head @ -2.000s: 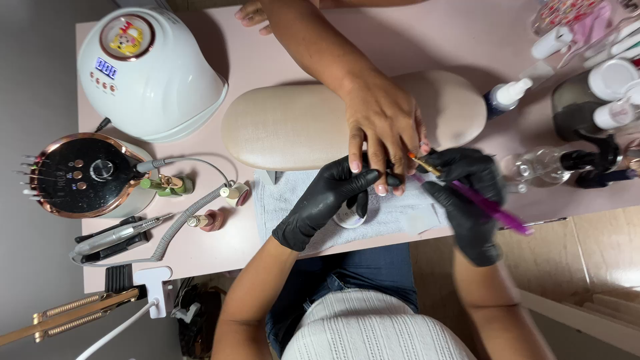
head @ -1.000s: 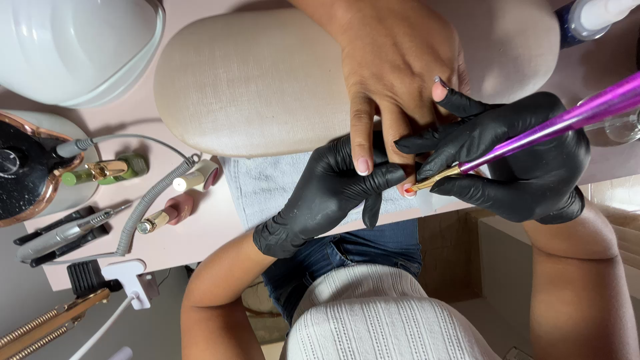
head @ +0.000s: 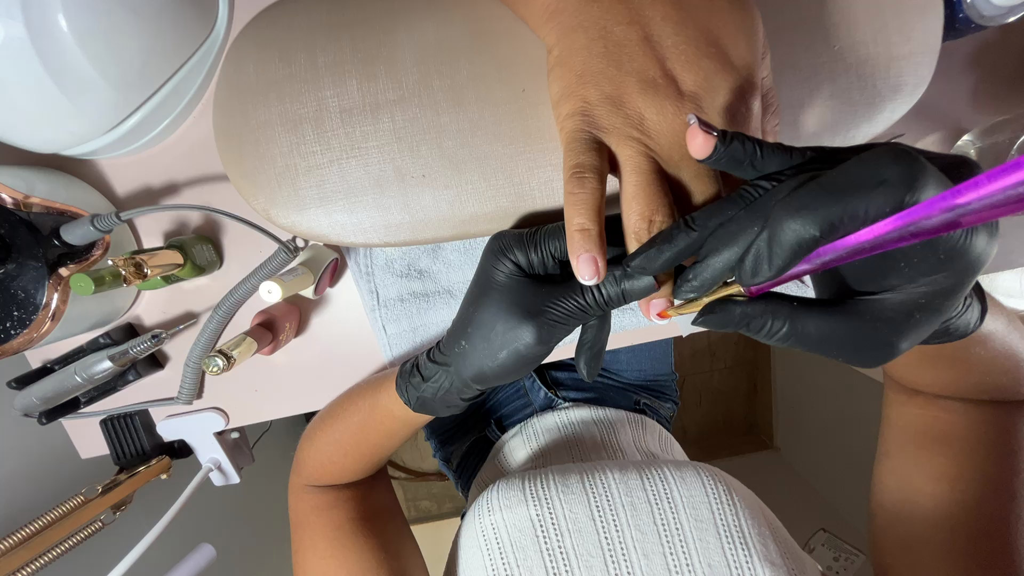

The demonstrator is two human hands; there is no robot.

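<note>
My left hand [head: 520, 312], in a black glove, grips a finger of the other person's hand [head: 648, 88], whose palm faces down beside the padded armrest [head: 384, 128]. Between the fingers of my right hand [head: 832, 248], also gloved in black, is a nail brush [head: 904, 228] with a purple handle and gold ferrule. Its orange-red tip touches the white-edged nail [head: 659, 310] of that person's finger. A neighbouring finger with a pink and white nail [head: 588, 269] rests over my left glove. My right glove leaves one fingertip bare, with a dark-edged nail.
A grey towel [head: 416, 280] lies under my left hand. To the left are several nail polish bottles [head: 276, 326], an electric nail drill handpiece [head: 88, 376] on its rest, its coiled cord [head: 212, 328], the drill's control unit [head: 32, 264] and a white nail lamp [head: 104, 64]. A lamp clamp [head: 200, 436] grips the table edge.
The view has come much closer. My right hand has turned, and its brush handle now points up and right instead of down and right as two seconds ago. My left hand still holds the person's fingers.
</note>
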